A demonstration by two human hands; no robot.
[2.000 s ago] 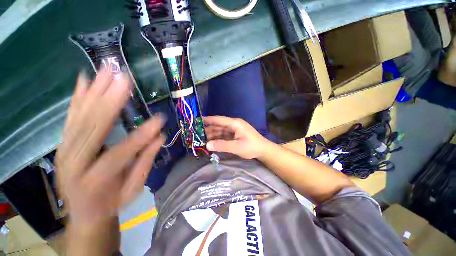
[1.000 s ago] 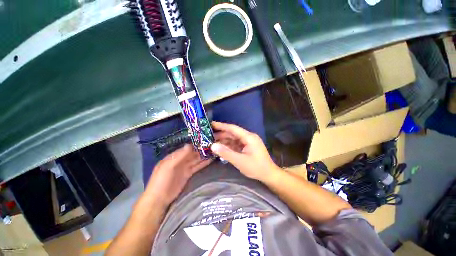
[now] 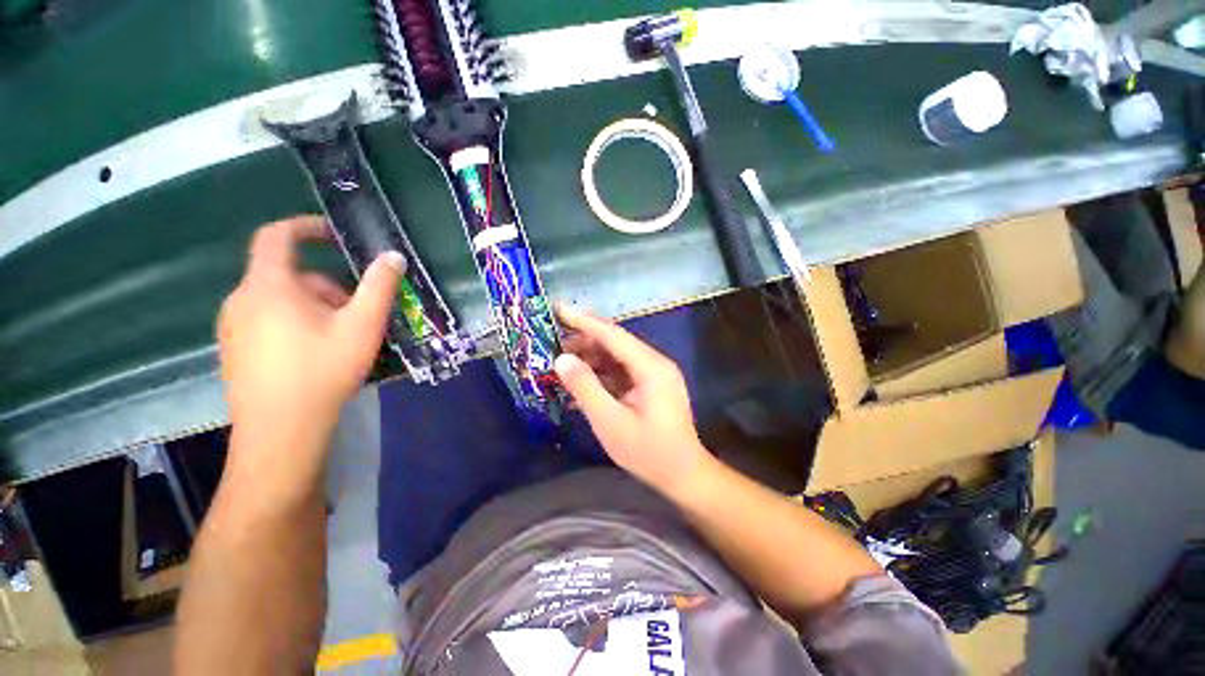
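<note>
The hot-air brush (image 3: 456,126) lies with its bristled barrel on the green bench and its open handle reaching over the front edge toward me. White bands, a blue component (image 3: 510,271), green board and red, white and blue wires show in the handle. My right hand (image 3: 634,396) holds the handle's near end between thumb and fingers. My left hand (image 3: 311,317) grips the loose handle shell half (image 3: 357,205), thumb on its inner side, just left of the brush. The shell's flared end points away; a small green board shows at its near end.
On the bench lie a masking tape roll (image 3: 637,177), a hammer (image 3: 714,172), slim tweezers (image 3: 774,227), a blue-handled brush by a white disc (image 3: 769,74), a white tub (image 3: 963,107) and crumpled white material (image 3: 1065,48). Below right are open cartons (image 3: 925,423) with black cords. A person's arm shows far right.
My left hand has left the handle's near end and moved left, now holding the shell half. My right hand stays at the handle's end. The view has shifted, showing more of the bench.
</note>
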